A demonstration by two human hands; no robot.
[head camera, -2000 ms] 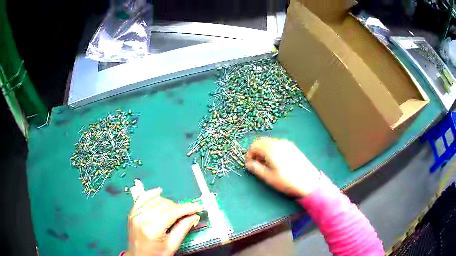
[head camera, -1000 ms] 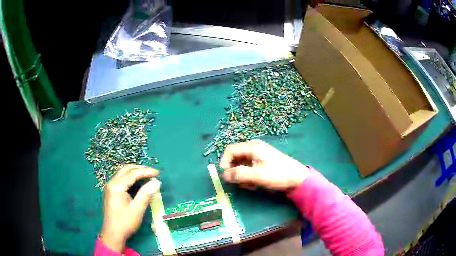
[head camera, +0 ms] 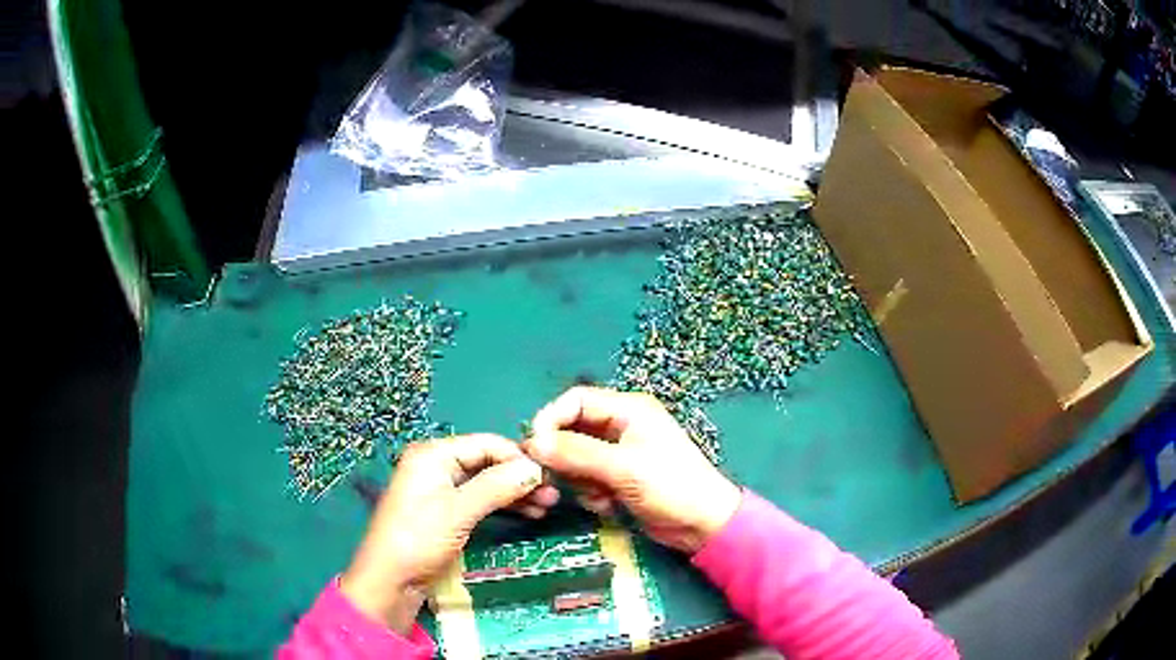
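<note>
My left hand (head camera: 445,509) and my right hand (head camera: 626,458) meet fingertip to fingertip above the back of the circuit board (head camera: 529,625). A tiny greenish piece, likely a leaded component (head camera: 526,429), shows at my right fingertips; my left fingertips are pinched, and what is between them is hidden. The board lies between two cream strips (head camera: 629,593) at the bench's front edge. A narrow upright board (head camera: 539,584) stands across it, with a dark red part (head camera: 578,602) in front. My left hand partly covers the left strip.
A smaller component pile (head camera: 355,380) lies at left, a larger one (head camera: 748,303) at right beside an open cardboard box (head camera: 941,310). A silver-grey frame (head camera: 516,200) with a crumpled clear bag (head camera: 432,116) lies behind. A green post (head camera: 129,168) stands at far left.
My left hand has left the board, and my right hand has moved from the large pile's edge towards it. Their fingertips now meet over the board. The view has shifted, moving the bench right and down.
</note>
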